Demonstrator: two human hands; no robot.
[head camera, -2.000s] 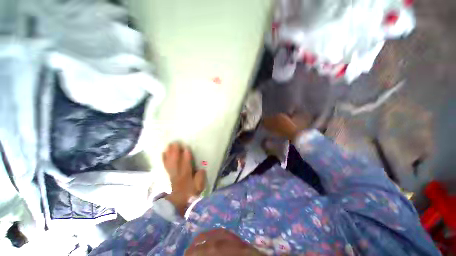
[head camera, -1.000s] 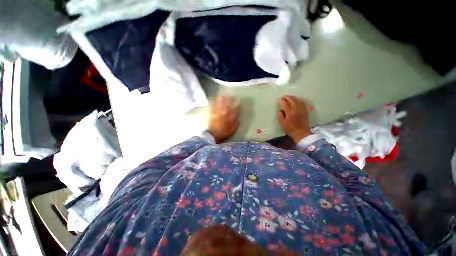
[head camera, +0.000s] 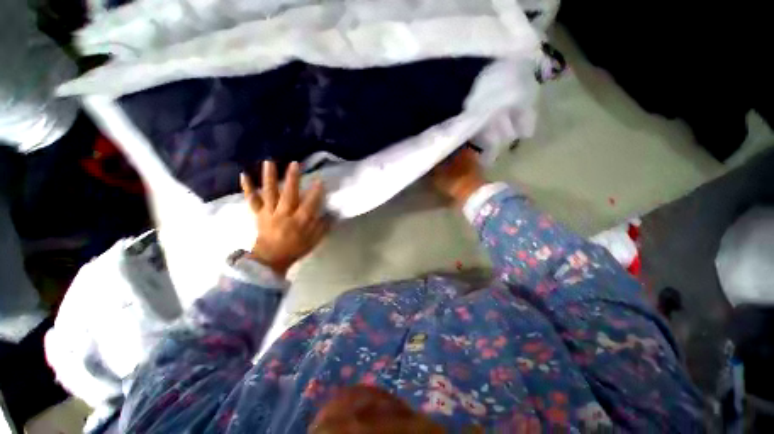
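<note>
A navy quilted panel (head camera: 305, 114) with a white wadding border (head camera: 382, 174) lies across the table in front of me. My left hand (head camera: 287, 219) is flat on the white near edge, fingers spread, fingertips reaching the navy. My right hand (head camera: 461, 176) is at the panel's near right edge. Its fingers are partly hidden at the wadding, and a small dark thing shows beside them. I cannot tell what it is or whether the hand holds it.
The pale green tabletop (head camera: 594, 144) extends right. White and red show below its right edge (head camera: 632, 246). A white heap (head camera: 102, 322) is at the lower left. A dark mass (head camera: 670, 59) is at the upper right, and a white rounded thing (head camera: 751, 258) at the far right.
The view has swung from the side to face the panel. The panel's navy face is now spread wider. My left hand has moved onto its edge, and my right hand from the tabletop to the wadding.
</note>
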